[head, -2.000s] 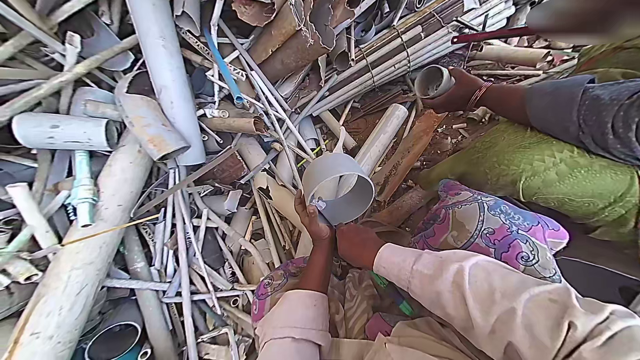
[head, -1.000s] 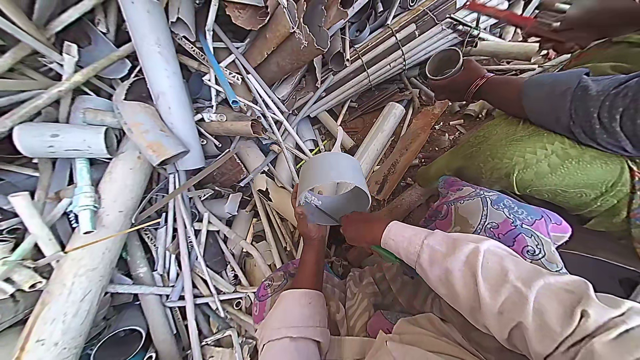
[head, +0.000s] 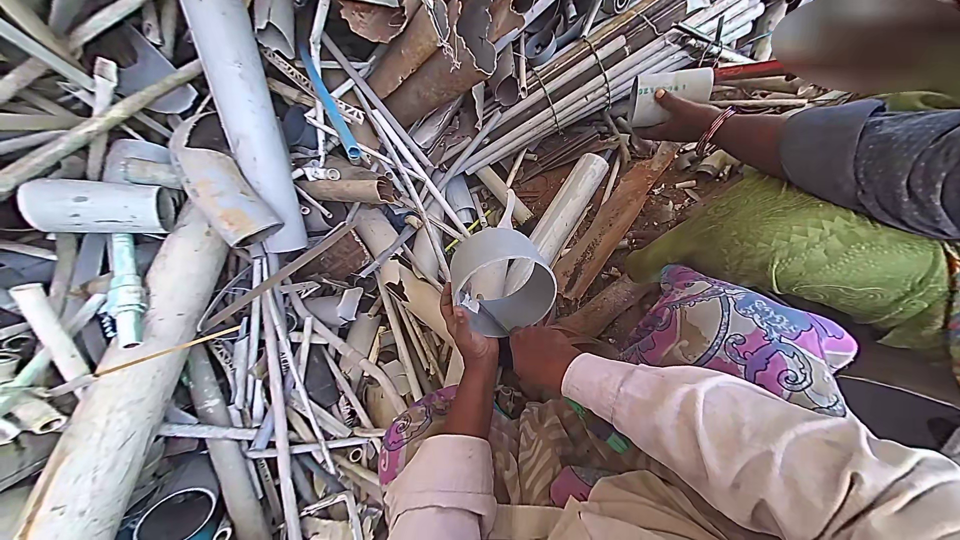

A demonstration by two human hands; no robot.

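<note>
In the head view my left hand (head: 472, 334) holds a short, wide ring of grey plastic pipe (head: 504, 251) by its lower left edge, its open end tilted towards me. My right hand (head: 541, 358) is closed just below the ring's lower rim. A thin dark blade (head: 491, 319) runs from it across the inside of the ring's lower wall; its handle is hidden in the fist. Small whitish scraps lie inside the rim near my left fingers. A pale pipe length (head: 566, 214) lies beyond the ring on the heap.
Scrap pipes cover the ground, among them a long thick pipe (head: 120, 405) at left and a tied bundle of thin pipes (head: 592, 82). A co-worker's hand (head: 682, 120) holds a pipe piece (head: 670, 96) at upper right. A patterned cloth (head: 742, 337) lies beside my right arm.
The ring has turned in my left hand, so its inside shows more than a second ago. The co-worker's pipe piece has turned from its open end to its side.
</note>
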